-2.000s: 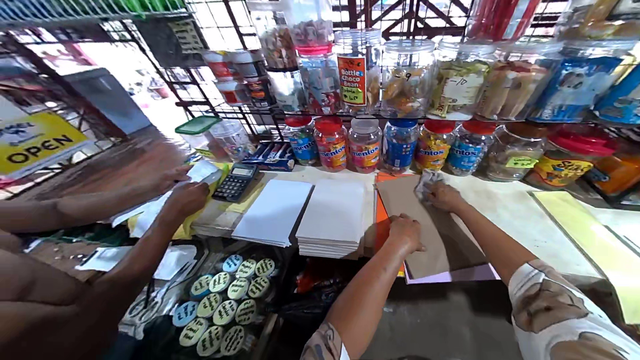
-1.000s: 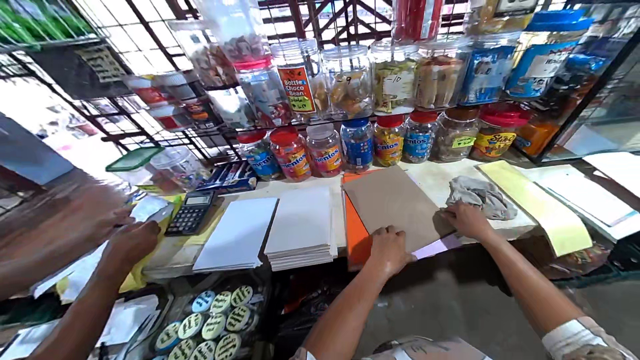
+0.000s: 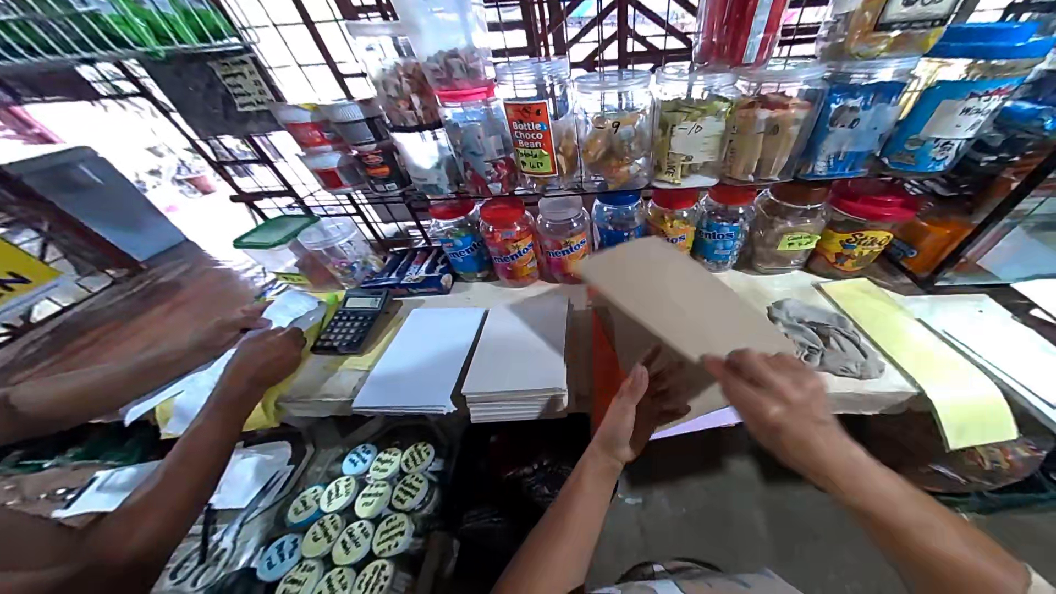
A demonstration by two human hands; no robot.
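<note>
A sheet of brown cardboard (image 3: pixel 676 297) is tilted up above the counter. My right hand (image 3: pixel 775 404) grips its near right corner. Under its near side is my left hand (image 3: pixel 639 408), thumb up and fingers partly hidden; whether it holds the sheet I cannot tell. More brown board lies beneath, with an orange sheet (image 3: pixel 606 363) at its left and a lilac sheet (image 3: pixel 701 422) at its near edge. A crumpled grey cloth (image 3: pixel 825 338) lies just right of the board. Left of my hands are two stacks of white sheets, one thick (image 3: pixel 524 351) and one thinner (image 3: pixel 425 359).
Candy jars (image 3: pixel 507 243) line the counter's back, with more on a shelf above. A calculator (image 3: pixel 351 322) sits left of the stacks. A co-worker's hands (image 3: pixel 264 351) handle white paper at the left. Long yellow sheets (image 3: pixel 932 363) overhang the front at right. Lidded containers (image 3: pixel 355 540) stand below.
The brown sheet has come up off the counter, its near right corner in my right hand. The grey cloth, earlier under my right hand, now lies by itself.
</note>
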